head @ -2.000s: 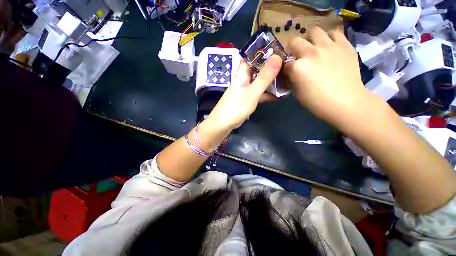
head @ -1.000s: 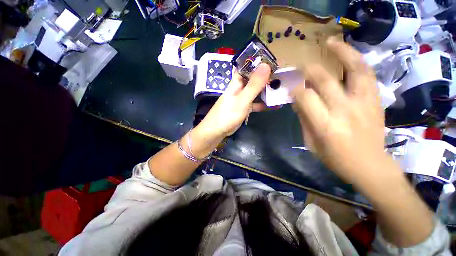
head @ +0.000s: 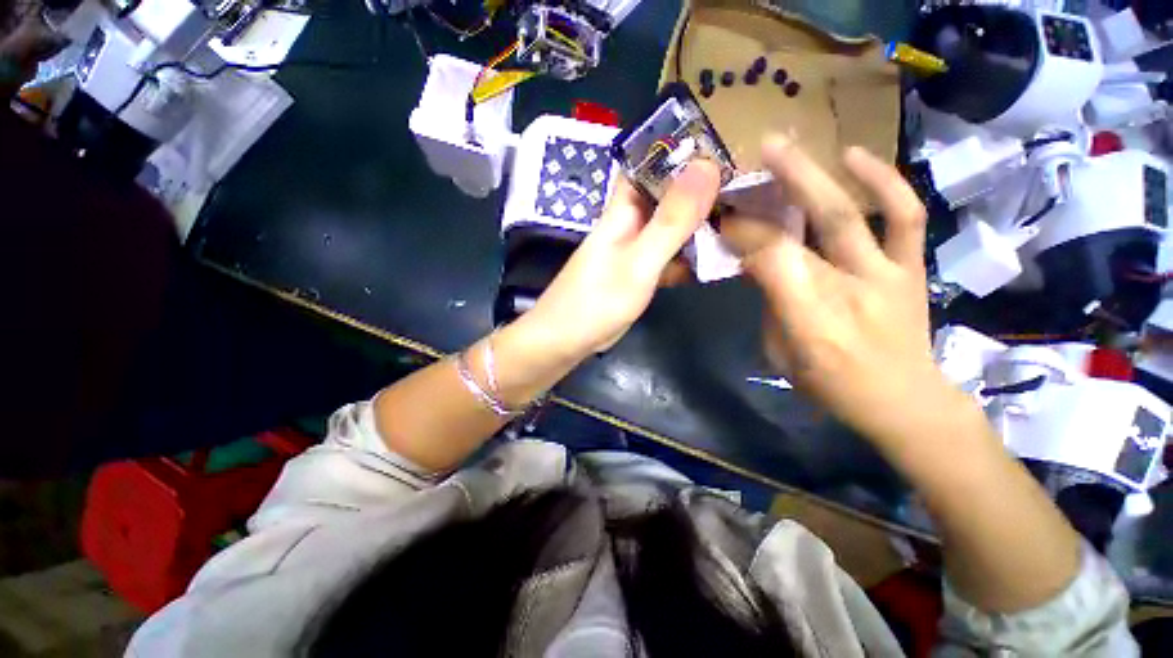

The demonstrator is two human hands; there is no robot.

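My left hand (head: 624,264) holds a small square module (head: 672,144), its black rim, wires and inner parts facing up, thumb pressed on it. A small white housing (head: 715,252) sits beside the module, partly hidden by my hands. My right hand (head: 843,289) is at the housing's right side, thumb and index finger close to it, other fingers spread; whether it grips the piece is hidden. A white camera body (head: 525,174) with a dotted square panel (head: 574,177) lies on the bench left of my left hand, its black part towards me.
A cardboard tray (head: 849,109) with several black plugs (head: 753,73) lies beyond my hands; a yellow-handled tool (head: 915,57) is at its edge. A white box piece (head: 457,122) stands left. Part-built cameras (head: 1068,418) crowd the right. A red stool (head: 142,527) is below left.
Since one second ago, my right hand has moved closer in against the white housing, which is now more covered and turned. Two seconds ago its fingers reached towards the tray. My left hand keeps the module.
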